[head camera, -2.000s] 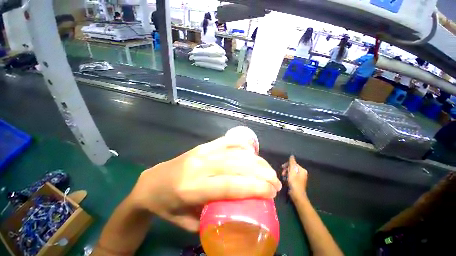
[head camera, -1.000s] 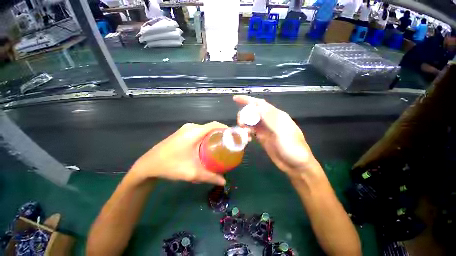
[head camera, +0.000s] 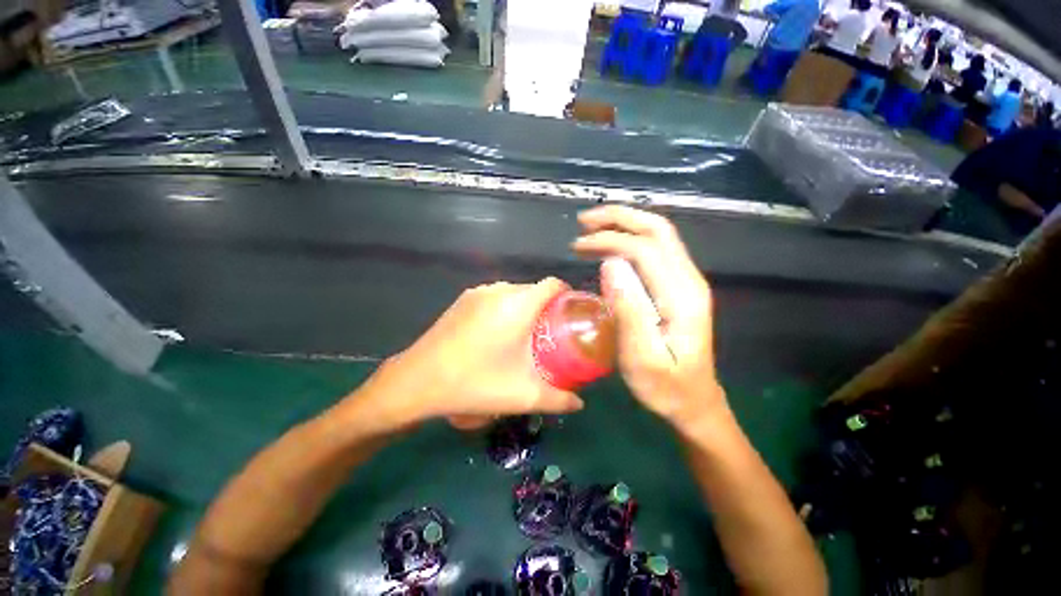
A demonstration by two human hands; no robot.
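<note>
A drink bottle (head camera: pixel 572 340) with a red-pink label and amber contents is held up over the bench, seen nearly end-on. My left hand (head camera: pixel 483 355) is closed around it from the left. My right hand (head camera: pixel 657 314) is at the bottle's right side, fingers partly curled and thumb up; whether it touches the bottle is hard to tell. The white cap does not show clearly. Several black housings (head camera: pixel 415 545) with pale green round ends lie on the green bench (head camera: pixel 314 466) below the hands.
A small open carton (head camera: pixel 114 530) heaped with blue-white wired parts is at lower left. A large brown carton (head camera: pixel 948 320) with black housings is at right. A dark belt (head camera: pixel 384 262) runs behind the hands, with a plastic-wrapped stack (head camera: pixel 855 169) and metal uprights beyond. People sit farther back.
The bottle has moved slightly right and its white top no longer shows. The right hand's fingers have shifted, and the white cap seen by it is out of sight. The view has shifted a little.
</note>
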